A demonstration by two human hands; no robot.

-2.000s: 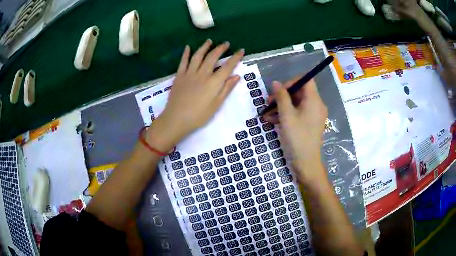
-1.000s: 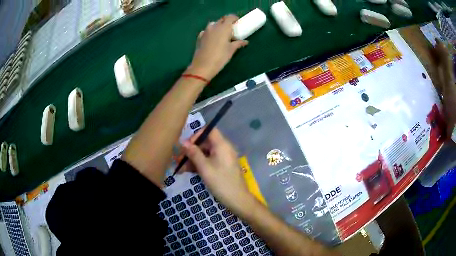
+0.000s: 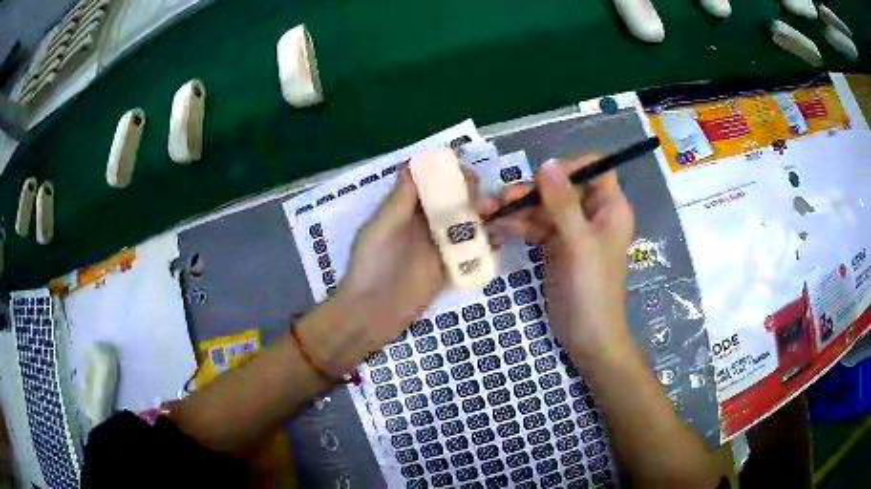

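Observation:
My left hand point(image 3: 396, 263) holds a cream housing point(image 3: 441, 196) face up over the label sheet point(image 3: 477, 382). My right hand point(image 3: 583, 234) holds the black tweezers point(image 3: 611, 161), their tip pointing left at the housing. A small black sticker point(image 3: 462, 232) shows at the tweezer tip, over the housing's lower half; whether it is stuck down cannot be told. Pale marks show on the housing below it. The sheet has rows of black labels, and my hands and the housing hide part of its upper area.
A green conveyor belt point(image 3: 411, 86) crosses the top with spaced housings. A single housing point(image 3: 99, 382) lies at left, beside a second label sheet point(image 3: 43, 392). A grey printed sheet point(image 3: 659, 248) lies under the label sheet, and a printed packaging sheet point(image 3: 754, 248) at right.
My left hand has brought a housing from the belt to above the label sheet. My right hand has raised the tweezers from the sheet to the housing, with a sticker at the tip.

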